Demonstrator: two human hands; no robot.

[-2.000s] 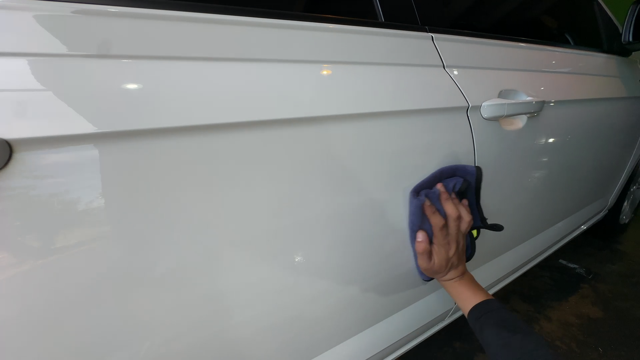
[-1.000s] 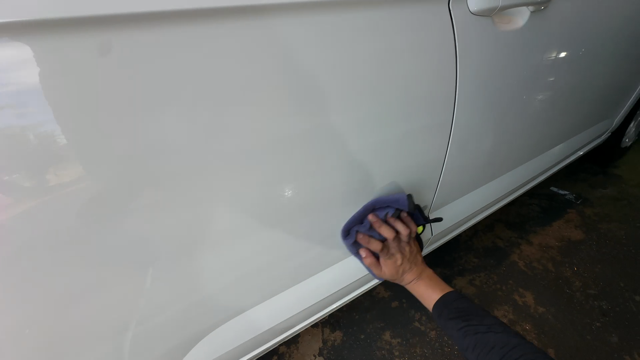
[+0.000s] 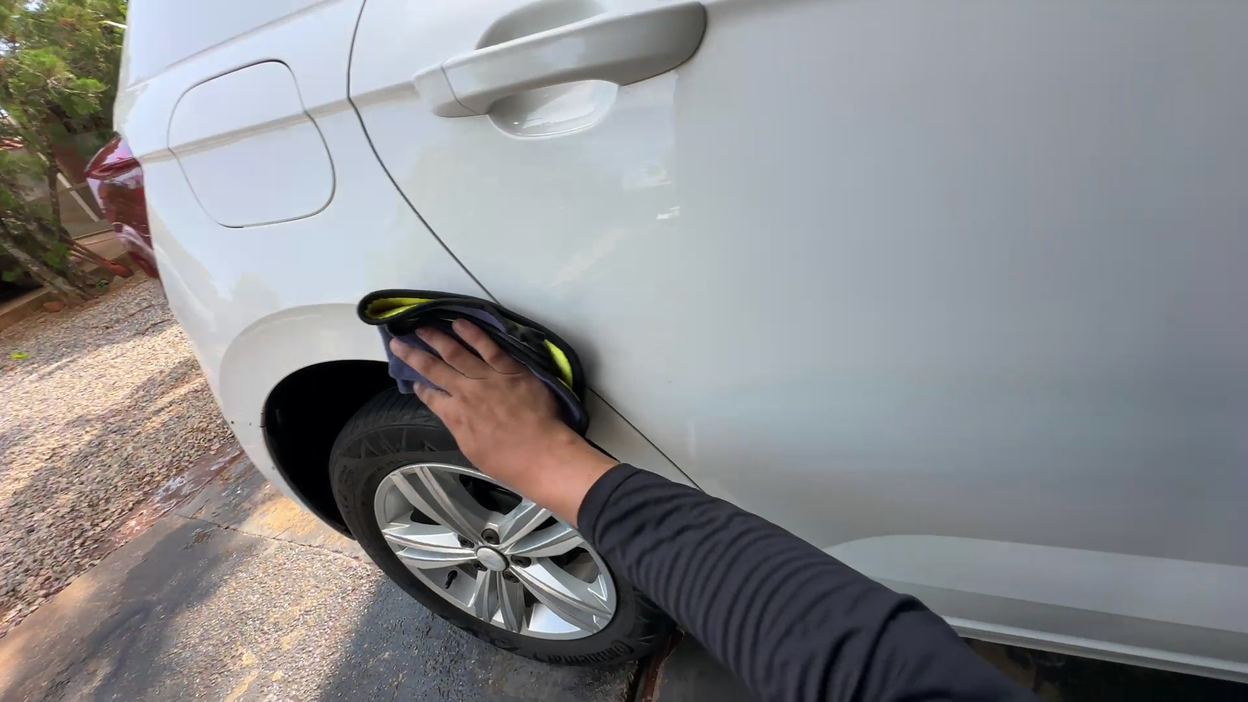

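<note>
My right hand lies over a folded microfiber cloth, purple-blue with black edging and yellow-green parts. It holds the cloth against the white car body, at the seam between the rear door and the rear fender, just above the wheel arch. The fingers point up and to the left, and the thumb is hidden. A dark long sleeve covers the forearm, which crosses in from the lower right. My left hand is out of view.
Below the cloth is the rear tyre with its silver alloy wheel. The door handle juts out above. Further left are the fuel flap, red tail light, gravel and a green bush.
My right hand and the cloth first moved down beside the seam between two doors. Now they are above the rear wheel, and the view has swung there too.
</note>
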